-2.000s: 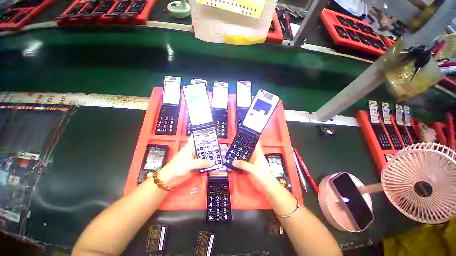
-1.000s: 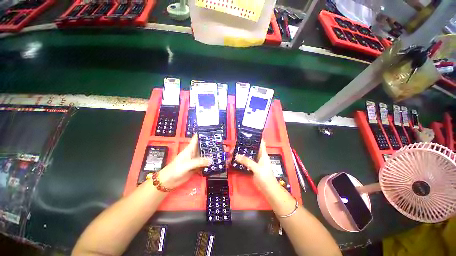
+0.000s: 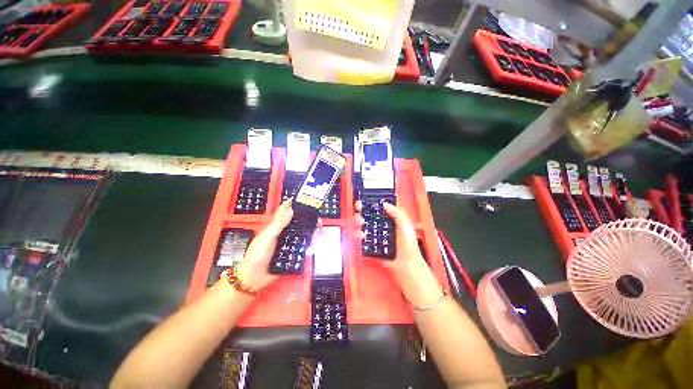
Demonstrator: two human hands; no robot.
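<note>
My left hand (image 3: 267,247) holds an open flip phone (image 3: 307,209), tilted to the right, its lit screen showing blue blocks. My right hand (image 3: 399,239) holds another open flip phone (image 3: 376,169), nearly upright, with blue blocks on its screen and the thumb at the top of the keypad. Both are above the red tray (image 3: 292,310). Three open phones with lit screens stand in the tray's back row. Another open phone (image 3: 330,300) lies at the tray's front middle, its keypad over the near edge. A closed phone (image 3: 232,249) lies in a left slot.
Batteries (image 3: 235,370) lie on the bench before the tray. A red pen (image 3: 458,262), a smartphone (image 3: 526,308) on a pink base and a pink fan (image 3: 629,285) are at right. A metal post (image 3: 524,137) and a hanging bin (image 3: 346,45) stand beyond; more phone trays (image 3: 220,45) are behind the belt.
The left phone has moved left and down and tilted to the right, away from the right phone. The right phone is more upright, its thumb higher on the keypad. The front middle phone's screen is now uncovered.
</note>
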